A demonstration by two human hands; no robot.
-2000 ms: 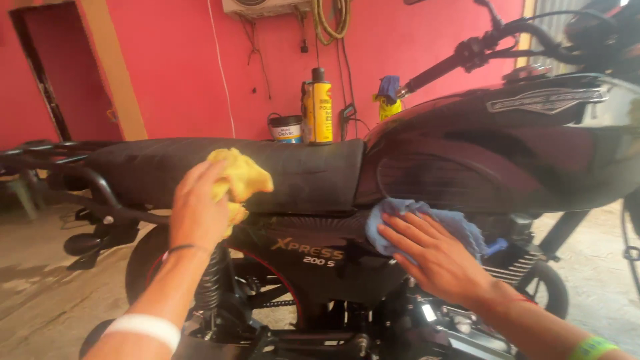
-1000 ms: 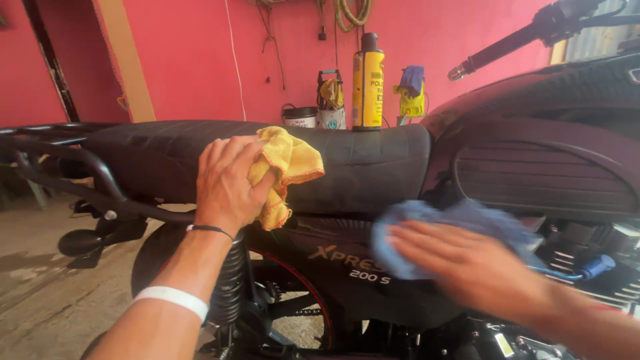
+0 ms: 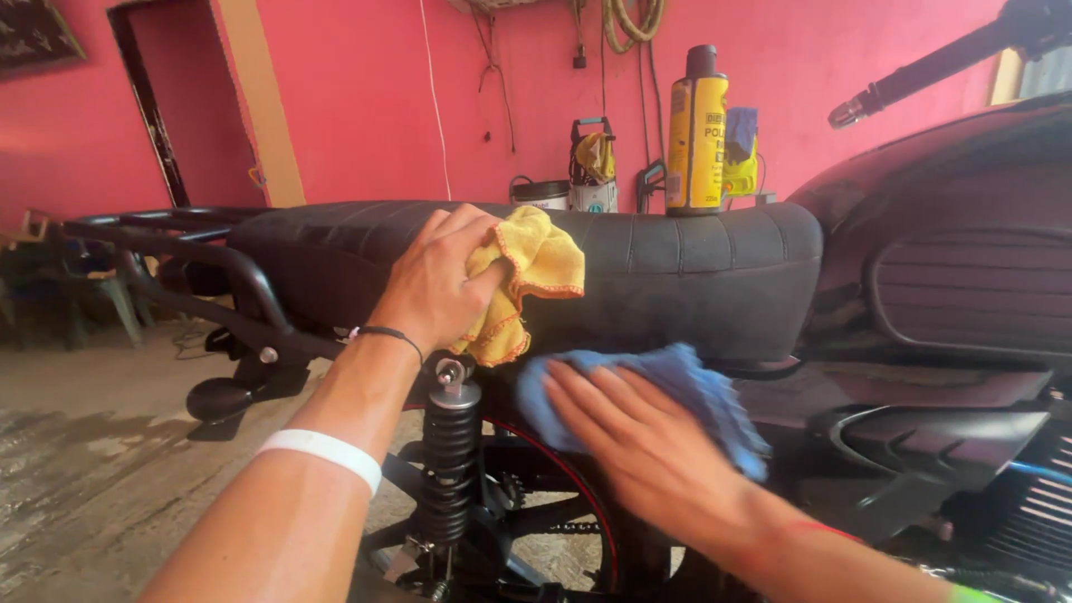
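My left hand [image 3: 448, 276] grips a yellow cloth [image 3: 536, 255] with orange stitched edges, against the side of the black motorcycle seat [image 3: 712, 293]. Lower and to the right, my right hand [image 3: 632, 427] presses a blue cloth [image 3: 703, 394] flat on the motorcycle's dark side panel below the seat; hand and cloth are slightly blurred, and the panel's lettering is hidden. A yellow polish bottle [image 3: 697, 138] with a black cap stands upright on the seat.
The rear shock absorber [image 3: 450, 469] is below my left hand, the rear rack [image 3: 209, 255] to the left. At right are the fuel tank [image 3: 946, 234] and handlebar grip [image 3: 904, 71]. Behind the seat stand a bucket [image 3: 540, 194] and a pressure washer [image 3: 595, 163].
My right hand has moved the blue cloth left along the side panel, covering where the lettering showed. The yellow cloth stays in my left hand. The view has moved closer to the seat.
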